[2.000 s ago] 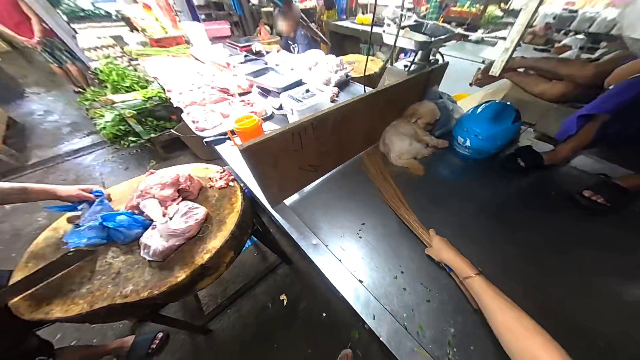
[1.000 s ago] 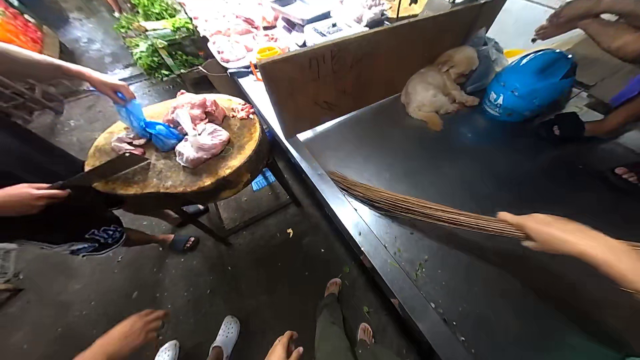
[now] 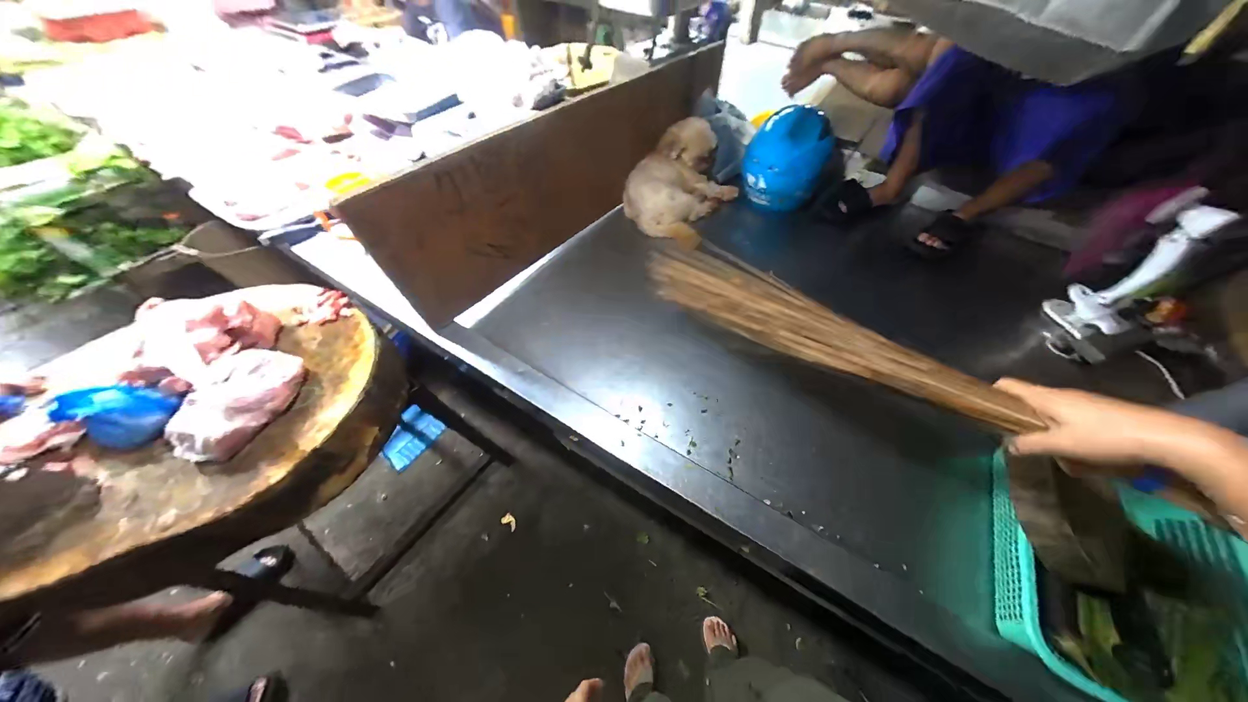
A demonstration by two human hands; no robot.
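My right hand point(image 3: 1102, 429) grips the bound end of a stick broom point(image 3: 829, 336) made of thin stiff ribs. The broom lies slanting over a dark metal tabletop point(image 3: 585, 341), its bristles fanned toward a small cream-coloured dog point(image 3: 673, 180). Small green scraps point(image 3: 692, 444) are scattered near the table's front edge. At the bottom edge only a fingertip-sized part of what looks like my left hand point(image 3: 585, 690) shows; whether it holds anything is hidden. Under my right forearm stands a green plastic basket point(image 3: 1019, 585) with dark leafy things in it.
A blue helmet point(image 3: 788, 158) sits by the dog, against a brown wooden board point(image 3: 526, 185). A person's sandalled feet point(image 3: 941, 232) rest on the table. A white metal device point(image 3: 1131, 273) stands at right. Raw meat point(image 3: 234, 400) and a blue bag point(image 3: 122, 414) lie on a round chopping block point(image 3: 331, 390).
The broom has swung from lying across the table to pointing up toward the dog, still in my right hand. The view has turned right, bringing in the green basket.
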